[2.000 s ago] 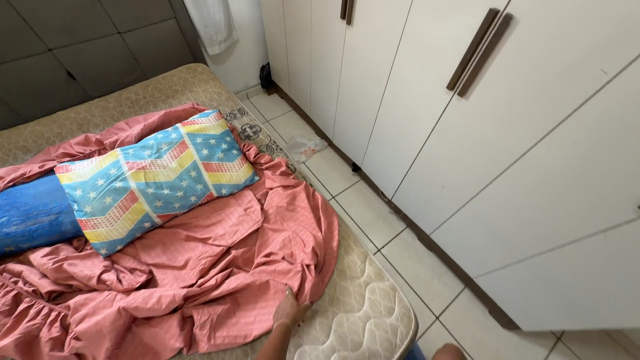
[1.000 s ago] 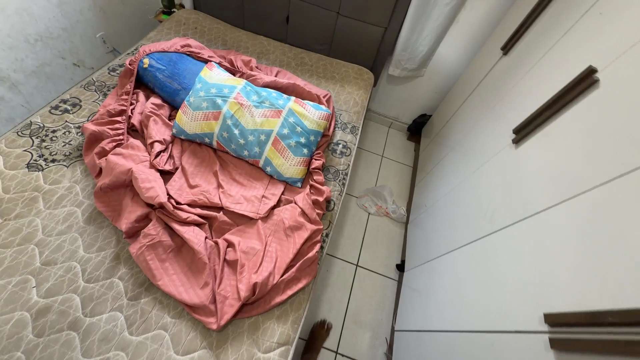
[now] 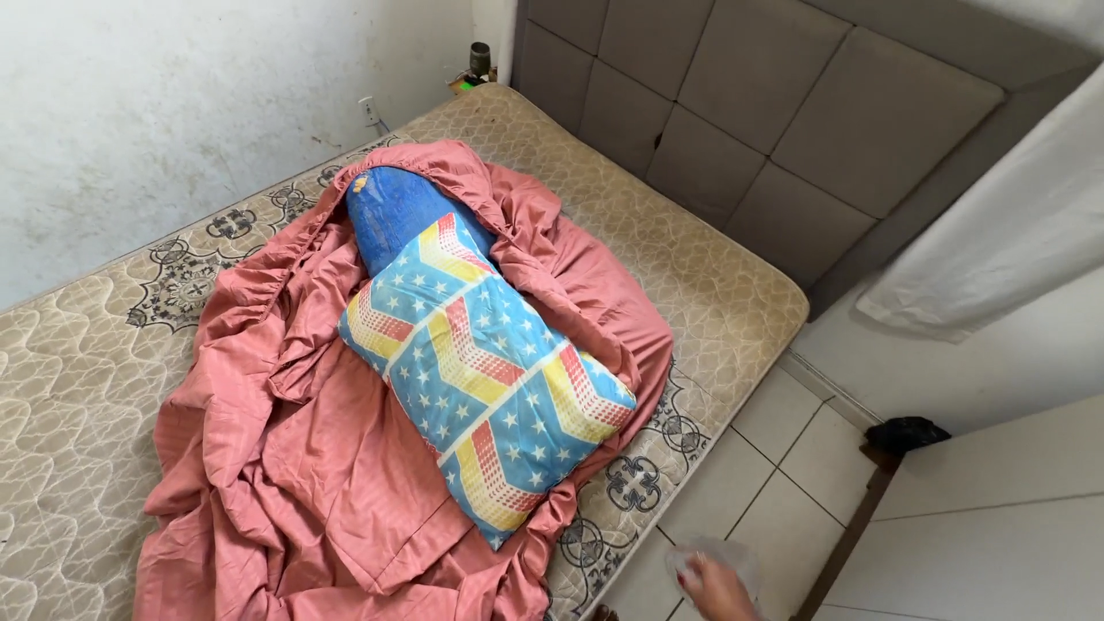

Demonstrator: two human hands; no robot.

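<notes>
My right hand [image 3: 720,588] shows at the bottom edge, right of the mattress, slightly blurred with its fingers partly bent. It overlaps a clear plastic bag [image 3: 743,559] in the view; whether it touches the bag cannot be told. My left hand is out of view. A bunched pink fitted sheet [image 3: 336,483] lies on the bare beige mattress [image 3: 78,371]. On the sheet rests a pillow [image 3: 483,362] with blue, yellow and red patterns and white stars. It partly covers a worn blue pillow [image 3: 397,216], around whose far end the sheet's gathered edge curves.
A grey padded headboard [image 3: 733,103] stands behind the mattress. White wardrobe doors [image 3: 992,517] are at the lower right, across a strip of tiled floor [image 3: 776,483]. A black bag [image 3: 906,434] lies by the wall under a white curtain [image 3: 1000,216]. A dark cup [image 3: 479,59] stands in the far corner.
The view has swung toward the headboard and wall. Two seconds ago a hand was at the pink sheet's near edge; now my right hand is beyond the mattress side, away from the sheet.
</notes>
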